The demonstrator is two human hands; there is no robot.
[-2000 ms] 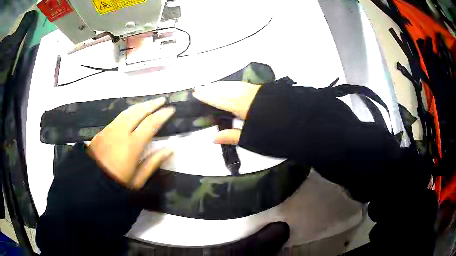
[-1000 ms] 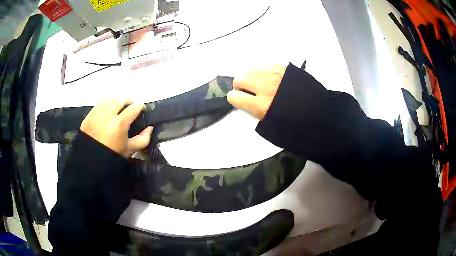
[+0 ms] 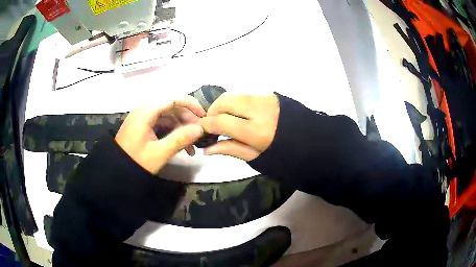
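Note:
A camouflage shoulder strap (image 3: 78,128) lies across the white tabletop, its left part flat and its right end raised at my hands. My left hand (image 3: 162,130) and my right hand (image 3: 237,122) meet at this end, fingertips together and pinching it. A bit of camouflage shows above the fingers and a dark part below them. What exactly lies between the fingertips is hidden. A second curved camouflage strap (image 3: 224,204) lies nearer to me, partly under my left sleeve.
A third strap (image 3: 261,249) lies at the near edge. The sewing machine head (image 3: 115,18) stands at the upper left, with a pale template (image 3: 141,55) and thin thread beside it. Long dark straps hang at the left. Black webbing (image 3: 436,57) lies on orange cloth (image 3: 417,10) at the right.
My right hand has moved left and down, and my left hand right, so they now meet. The strap's right end, stretched out flat before, is now drawn in and raised between them.

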